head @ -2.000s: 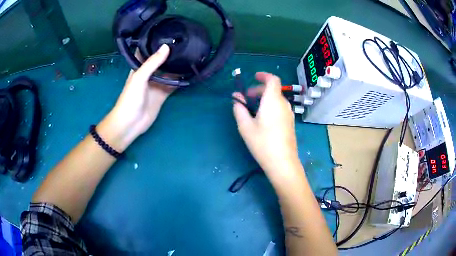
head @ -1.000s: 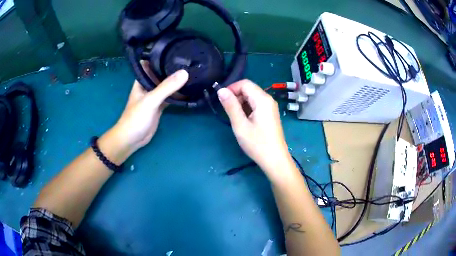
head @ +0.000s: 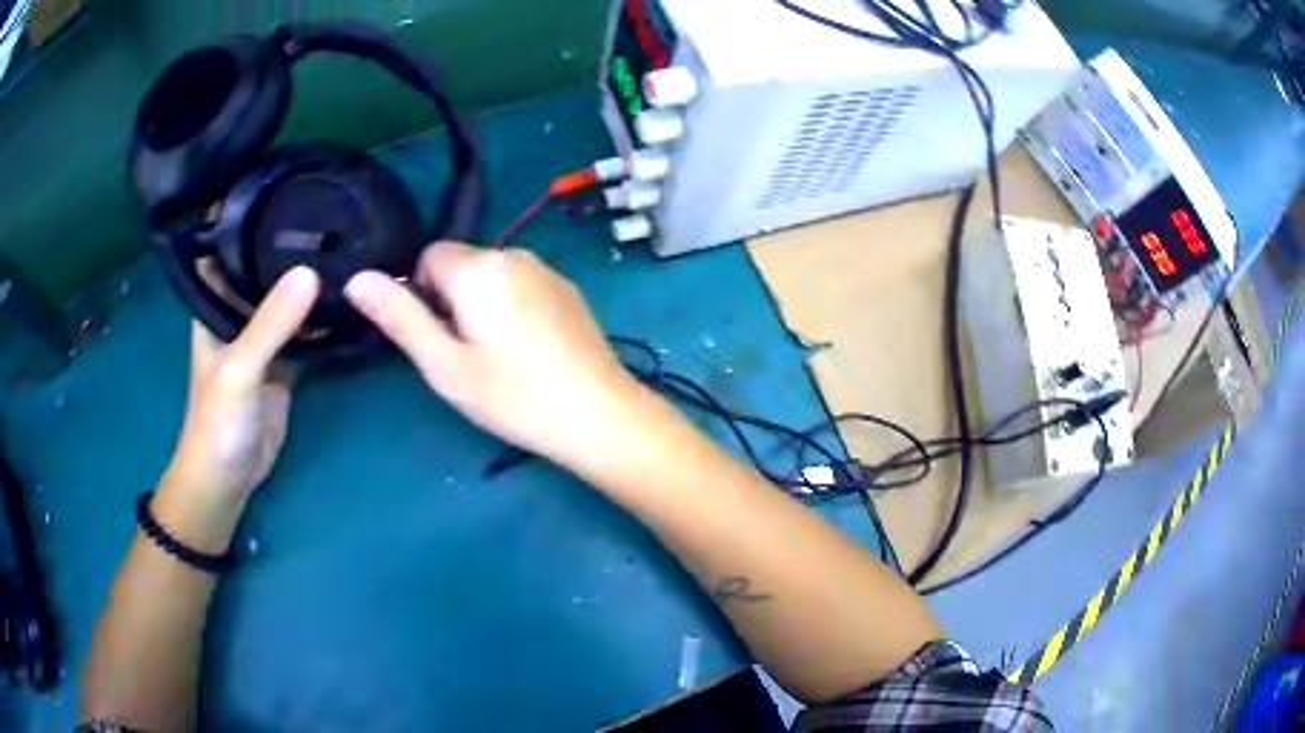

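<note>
Black over-ear headphones are held up at the upper left, one round ear cup facing the camera and the headband curving to the right. My left hand grips the lower edge, its thumb on the ear cup. My right hand is at the cup's lower right edge with thumb and fingers pinched together. The fingers hide what is between them, so I cannot tell if the lead's plug is there. A thin black cable runs from behind my right hand toward the right.
A large white power supply with a red-orange plug stands at the upper right on cardboard. A cream-white test box and a small power supply are further right. Tangled cables lie between. Dark items lie at the left edge.
The view has shifted right, so everything sits further left. My right hand has moved from beside the headphones to the ear cup's edge. The plug tip seen earlier is now hidden.
</note>
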